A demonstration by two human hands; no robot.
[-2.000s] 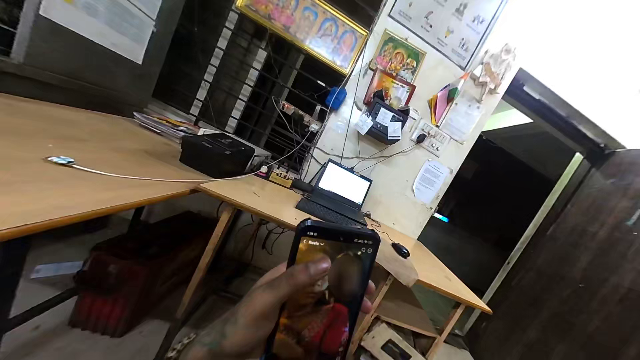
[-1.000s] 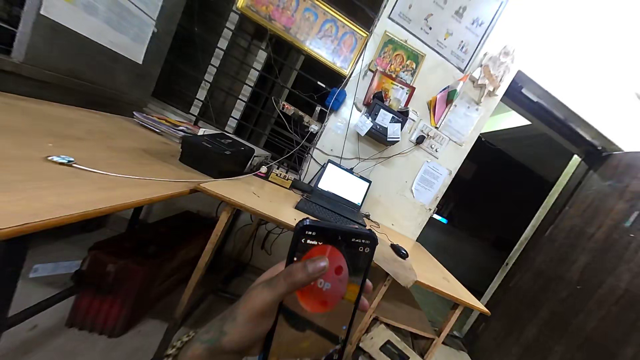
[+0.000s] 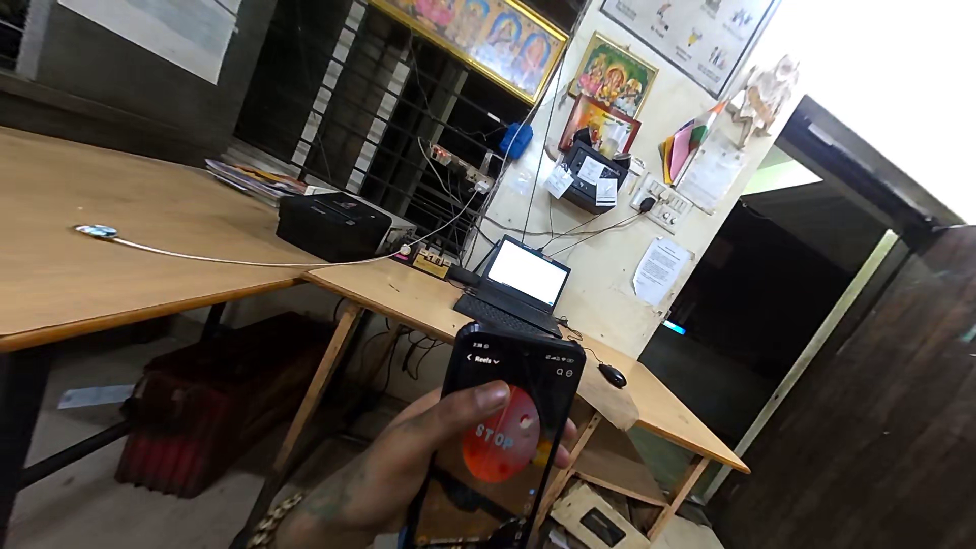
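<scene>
My left hand (image 3: 393, 457), with a chain bracelet at its wrist, holds a black smartphone (image 3: 526, 480) upright and slightly tilted, low in the middle of the view. The thumb lies over the upper screen, and fingertips show at the phone's right edge. A round red shape is lit on the screen. Behind the phone's top, an open laptop (image 3: 526, 276) with a bright white screen stands on the wooden desk (image 3: 690, 427). A black computer mouse (image 3: 611, 375) lies to its right. My right hand is not in view.
A second wooden table (image 3: 152, 206) at the left bears a cable with a disc-shaped end (image 3: 97, 231), a black printer-like box (image 3: 334, 226) and papers. Underneath stands a dark red case (image 3: 198, 412). At the right are a doorway and a dark wooden door (image 3: 884, 389).
The picture on the phone screen has changed from a figure in red to a round red shape. My left hand still holds the phone in about the same place.
</scene>
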